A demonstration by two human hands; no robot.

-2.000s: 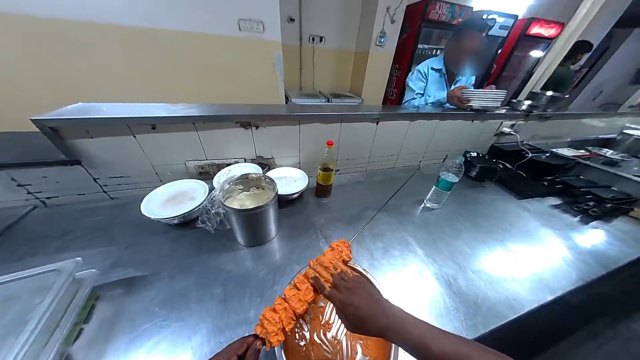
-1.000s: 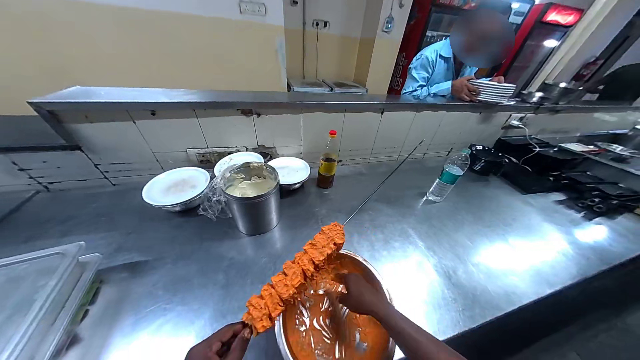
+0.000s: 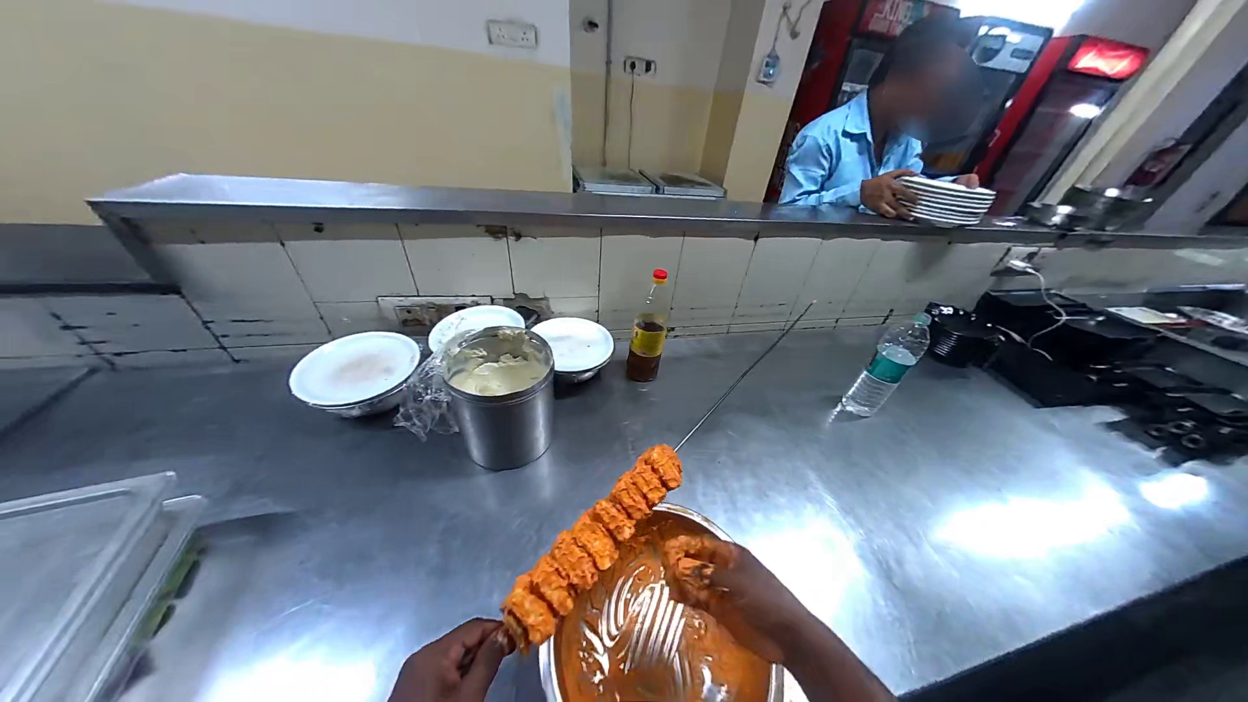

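Observation:
A long metal skewer point(image 3: 746, 373) threaded with orange marinated pieces point(image 3: 592, 541) slants up to the right over the counter. My left hand point(image 3: 458, 663) grips its lower end, just below the last piece. Beneath the upper pieces is a round metal bowl point(image 3: 673, 673) smeared with orange marinade. My right hand point(image 3: 731, 590) is over the bowl's right side, its fingers coated in marinade and curled around what looks like a marinated piece point(image 3: 690, 568). Finger streaks mark the marinade in the bowl.
Behind stand a steel canister point(image 3: 505, 424) of pale paste, lidded bowls point(image 3: 356, 370), a sauce bottle point(image 3: 647, 331) and a tilted water bottle point(image 3: 882, 370). Clear plastic containers point(image 3: 88, 575) sit at left, black equipment point(image 3: 1063, 341) at right. Beyond the ledge point(image 3: 439, 202), a person point(image 3: 858, 146) holds stacked plates point(image 3: 944, 200).
My right hand was on the skewered pieces two seconds ago, then moved down into the bowl, where it remains. The skewer stays in my left hand.

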